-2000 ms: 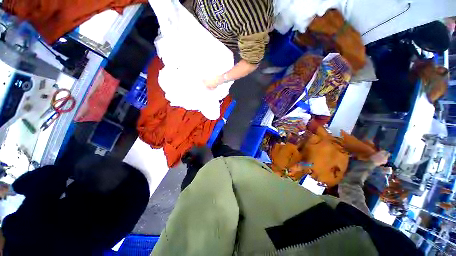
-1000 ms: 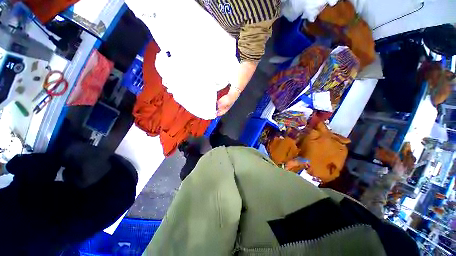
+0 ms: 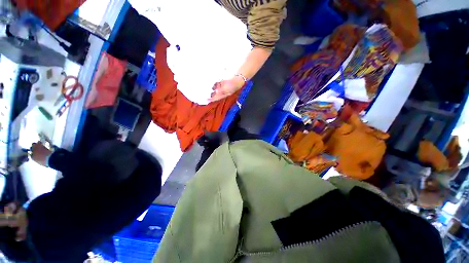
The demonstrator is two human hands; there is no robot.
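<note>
Neither of my hands is in view; only my green jacket shows at the bottom. Nearest in front of me, a neighbour's hand touches a bright white garment piece. Rust-orange cloth lies beneath it. At left, a person in a dark jacket leans at a white sewing machine table, with a hand over it. Red-orange handled scissors and a small green tool lie there beside small dark parts.
Blue crates stand on the floor at bottom left. Patterned fabric and brown-orange pieces fill crates at right. A pink-red cloth hangs at the left table's blue edge. Another table with brown-orange cloth stands at far right.
The view has shifted. The dark-jacketed person's hands have come into sight at the left table. The neighbour's hand has moved along the white cloth's edge. The sleeved arm at right is no longer clear.
</note>
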